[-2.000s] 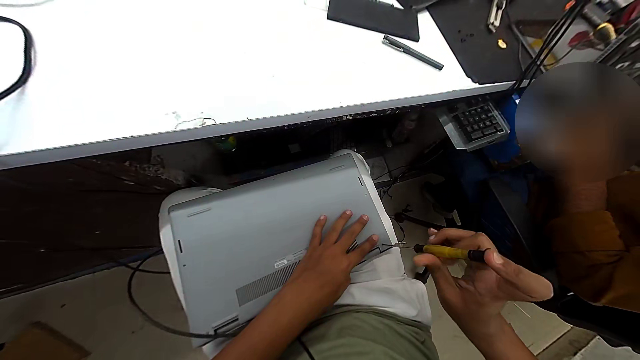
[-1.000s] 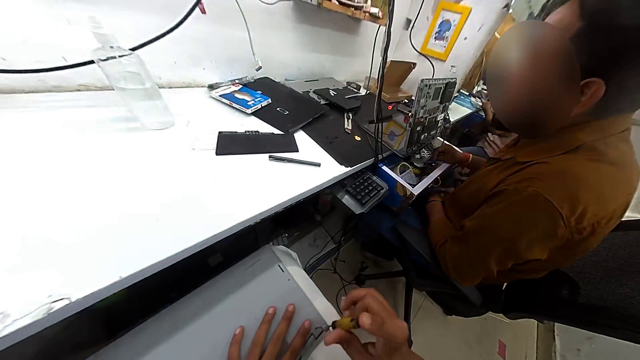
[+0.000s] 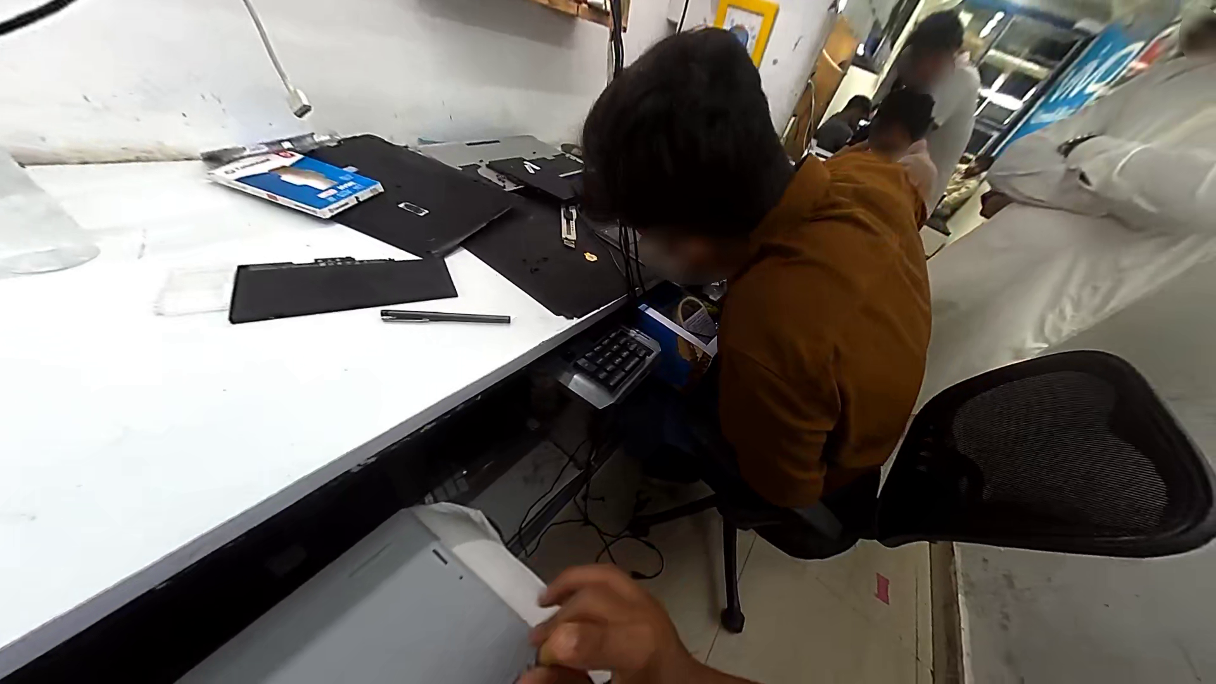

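The grey underside of a closed laptop (image 3: 380, 608) fills the bottom left of the head view, with pale cloth showing beyond its far edge. My right hand (image 3: 608, 622) is at the laptop's right edge, its fingers curled. Only a small yellowish bit of the screwdriver handle shows between them; its shaft and tip are hidden. My left hand is out of the picture.
A white bench (image 3: 237, 408) holds a black laptop battery (image 3: 342, 288), a pen (image 3: 445, 316), a blue box (image 3: 299, 180) and black laptop panels (image 3: 418, 204). A seated person (image 3: 826, 313), a keyboard (image 3: 613, 363) and a mesh chair (image 3: 1054, 456) are to the right.
The view has swung up and right, so my left hand, earlier flat on the laptop, is out of frame. The seated person's head has bent down toward the bench.
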